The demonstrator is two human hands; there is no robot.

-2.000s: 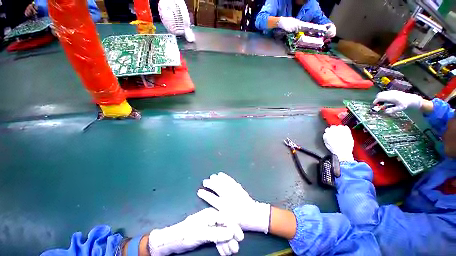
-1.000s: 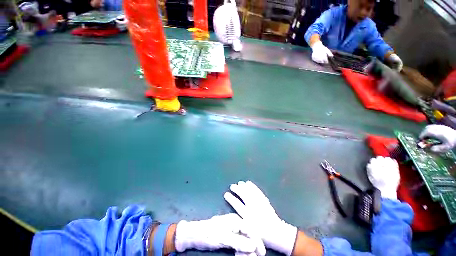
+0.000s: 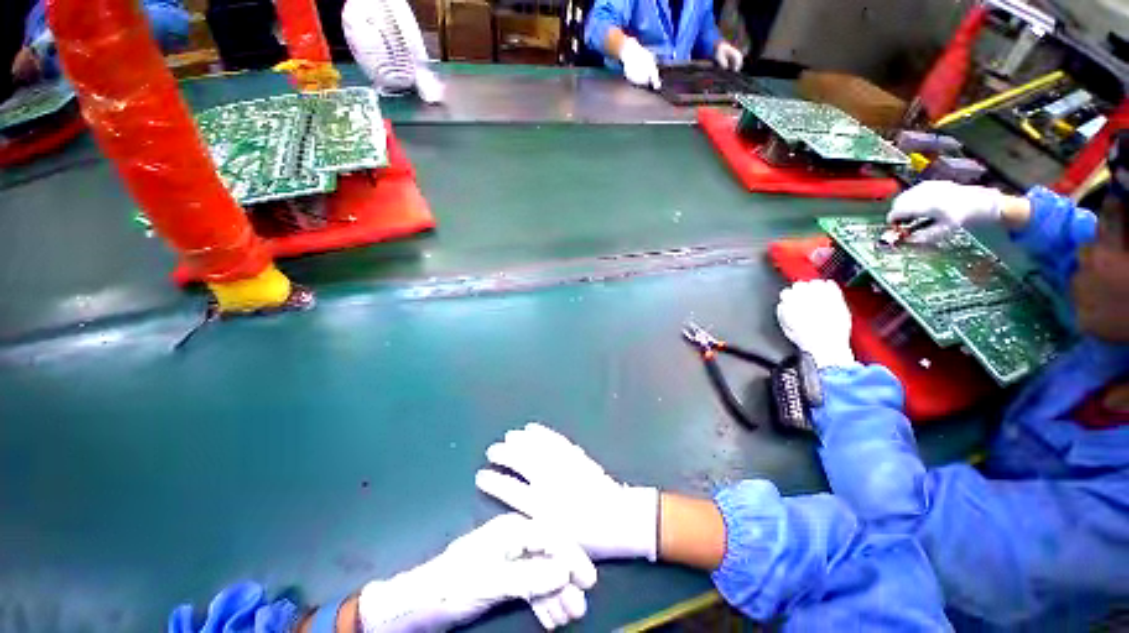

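My left hand [image 3: 477, 575], in a white knitted glove with a blue band at the wrist, is low in the picture. Its fingers are bent against the heel of my right hand, and no object shows in it. My right hand [image 3: 563, 495], also gloved, lies palm down over the green bench [image 3: 372, 396], fingers extended and empty. The hands touch. Diagonal cutters [image 3: 712, 351] with dark and orange handles lie to the right of my right hand, jaws apart. A black mesh-like block [image 3: 790, 393] sits beside their handles.
At right, a neighbour's gloved hands [image 3: 817, 319] are at a green circuit board [image 3: 947, 291] on a red pad [image 3: 910, 383]. More boards on pads stand across the bench [image 3: 291, 136] [image 3: 823, 127]. An orange-red wrapped post [image 3: 155, 136] rises at left.
The view swung right-down and back, shifting the scene. A green board now stands on the far right red pad, bare two seconds ago. My hands remain together.
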